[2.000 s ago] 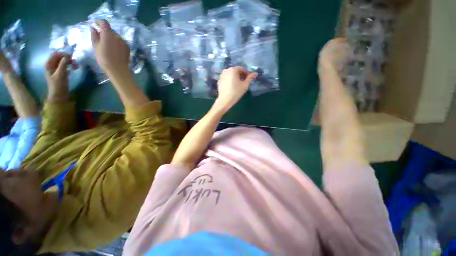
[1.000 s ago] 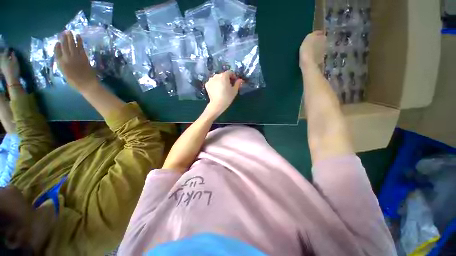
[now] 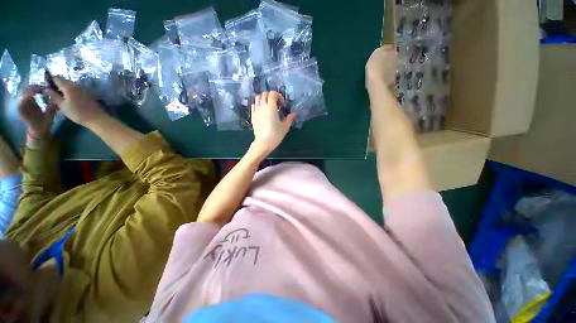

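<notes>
Clear zip-lock bags with small dark cable-like parts [image 3: 240,66] lie in an overlapping pile on the dark green bench top [image 3: 341,82]. My left hand [image 3: 270,120] rests at the near edge of this pile with its fingers spread and the thumb apart, over a dark part; whether it grips a bag cannot be told. My right hand [image 3: 381,68] is at the near-left wall of the open cardboard carton [image 3: 480,63], its fingers hidden at the wall. Packed bags [image 3: 420,69] lie in rows inside the carton.
A coworker in mustard sleeves [image 3: 142,151] sits at left, with hands [image 3: 76,104] over another part of the bags. A light blue sleeve [image 3: 9,195] shows at the far left. A blue crate [image 3: 489,208] holding clear plastic stands at lower right.
The view has shifted, so the bags and carton sit further left. My left hand has opened its fingers over the pile. My right hand stays at the carton wall. The coworker's hands have come together.
</notes>
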